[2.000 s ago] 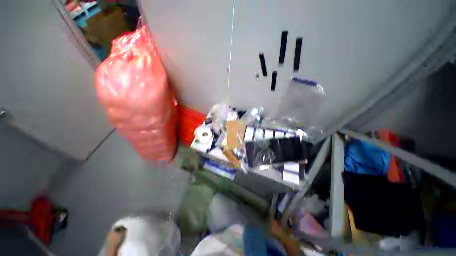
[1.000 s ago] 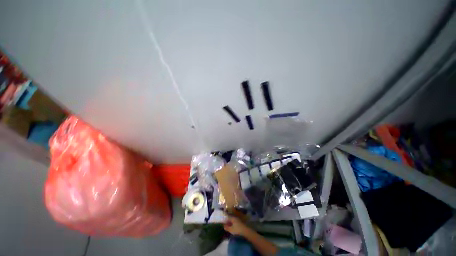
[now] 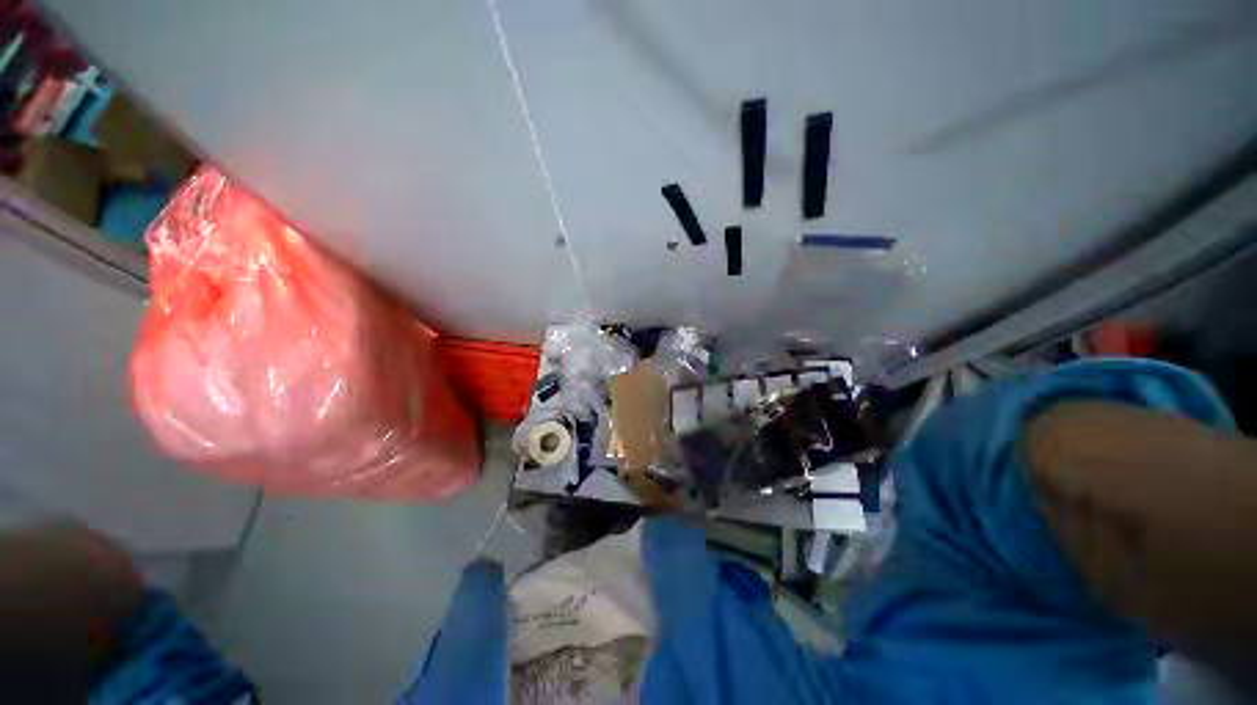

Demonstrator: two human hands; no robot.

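Observation:
A blurred patch of skin, my left hand or forearm, is at the lower left edge beside a blue sleeve; its fingers cannot be made out. My right forearm, bare and blurred, comes out of a wide blue sleeve and leaves at the right edge; its hand is out of the picture. Blue cloth hangs at both sides of a white printed shirt front. Ahead, a small cluttered table bears a pale roll, a brown cardboard piece, clear plastic and a dark plastic-wrapped item.
A large pinkish-red plastic-wrapped bundle stands at the left, beside a red panel. The grey wall carries several black strips and a hanging clear bag. Shelved goods show at the upper left. Metal frame bars stand at the right.
The hand at the table's front edge is gone from there. Blue-sleeved arms now spread towards both sides, and the white shirt front shows between them. The view has shifted slightly.

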